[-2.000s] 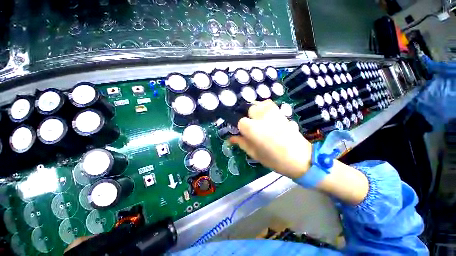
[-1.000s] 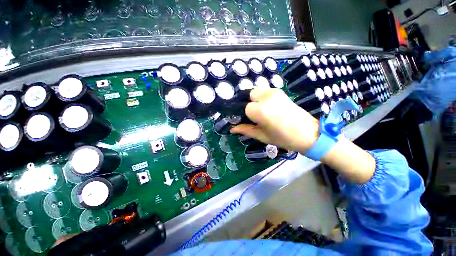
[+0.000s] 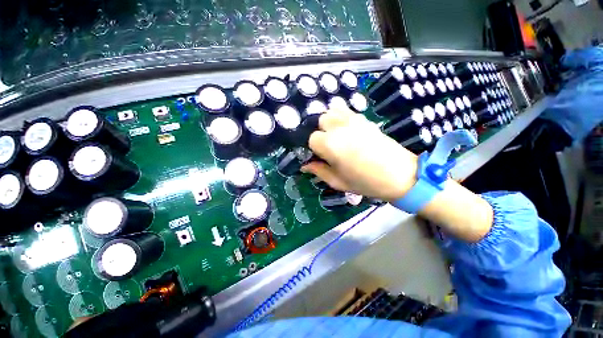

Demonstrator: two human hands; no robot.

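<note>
My right hand [image 3: 363, 155], wearing a light blue wrist strap [image 3: 426, 185], is closed on a tilted black capacitor [image 3: 291, 162] low over the green circuit board [image 3: 159, 214]. Its fingers hide part of the can. White-topped capacitors [image 3: 259, 123] stand in two rows just behind. One capacitor [image 3: 338, 197] lies on its side near the board's front edge. My left hand [image 3: 80, 323] is mostly cut off at the bottom left; a little skin shows beside black capacitors [image 3: 182, 318] that it holds. Pale empty footprints [image 3: 73, 277] show near it.
A clear dimpled tray [image 3: 198, 30] is behind the metal rail [image 3: 159, 84]. More capacitor rows [image 3: 423, 115] stand at right. A blue coiled cord [image 3: 281, 295] crosses the front rail. A carton of black parts [image 3: 387, 307] is below. A person's blue sleeve [image 3: 575, 99] is far right.
The view has shifted slightly. Since the first frame, the capacitor lying near the front edge has come into clearer view. My right hand stays at nearly the same board area, still gripping the tilted capacitor.
</note>
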